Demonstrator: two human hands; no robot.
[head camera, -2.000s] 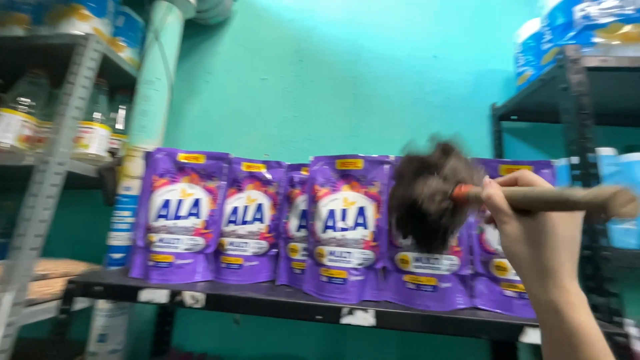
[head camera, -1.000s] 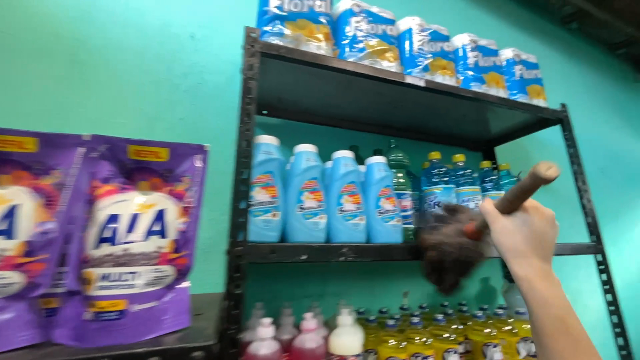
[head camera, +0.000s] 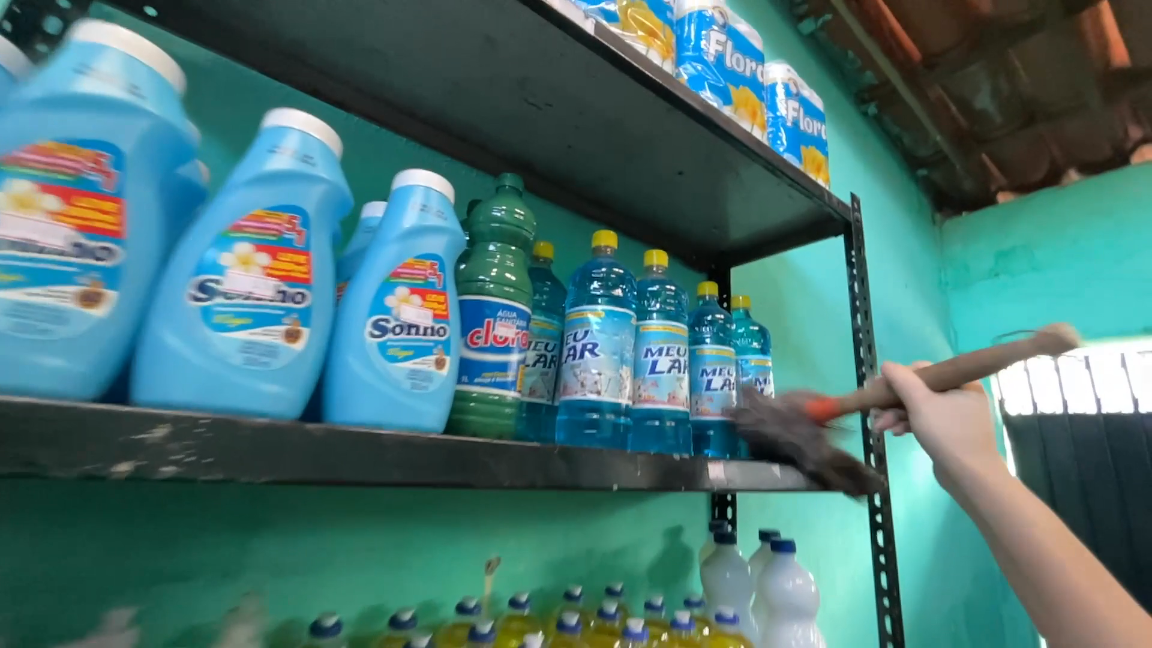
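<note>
My right hand (head camera: 945, 418) is closed around the wooden handle of a feather duster (head camera: 796, 432) at the right. The duster's dark, blurred head lies against the right end of the middle shelf's front edge (head camera: 540, 463), in front of the last blue bottles with yellow caps (head camera: 713, 360). To their left on that shelf stand a green bleach bottle (head camera: 493, 315) and several light blue fabric softener bottles with white caps (head camera: 396, 315). My left hand is not in view.
Packs of paper rolls (head camera: 720, 63) stand on the top shelf. Below are yellow bottles with dark caps (head camera: 567, 630) and white bottles (head camera: 787, 589). A perforated black metal upright (head camera: 868, 360) bounds the rack at the right, near a green wall (head camera: 1044, 270) and a dark gate (head camera: 1080, 459).
The view has swung right, from the purple pouches to the rack of bottles. My right hand has moved with the duster from the pouches to the right end of the middle shelf.
</note>
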